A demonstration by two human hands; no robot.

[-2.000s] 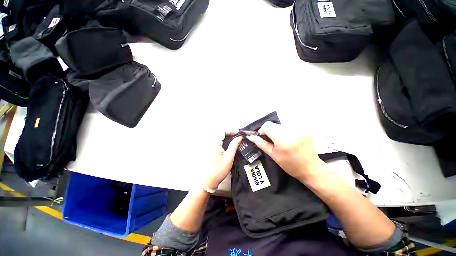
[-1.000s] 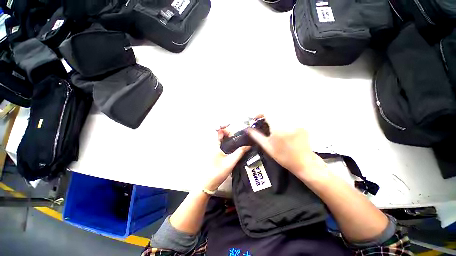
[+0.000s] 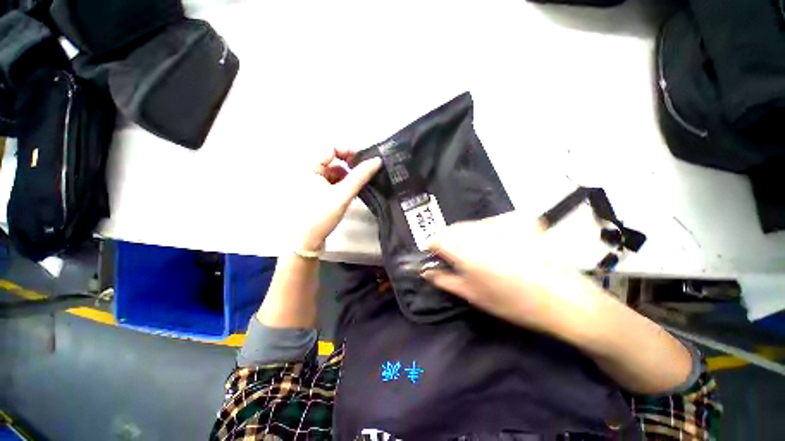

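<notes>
A black fabric bag (image 3: pixel 465 164) with a white brand label (image 3: pixel 422 222) lies across the table's front edge, its lower end against the dark apron. A dark flap with pale print shows above the label. My left hand (image 3: pixel 337 194) pinches the bag's upper left edge between thumb and fingers. My right hand (image 3: pixel 482 263) is over the lower right of the bag, fingers bent and slightly blurred, with a small pale or metal thing at the fingertips. What it holds is mostly hidden.
Black and grey bags (image 3: pixel 176 82) are heaped at the left, with a zippered bag (image 3: pixel 60 164) beside them. Larger black bags (image 3: pixel 723 86) stand at upper right. A strap with buckle (image 3: pixel 602 211) lies right of my hands. A blue bin (image 3: pixel 172 288) is below the table at left.
The view has tipped downward. The bag's upper part is spread flatter and its printed flap shows. My left hand has shifted to its left edge. My right hand has moved down to below the label.
</notes>
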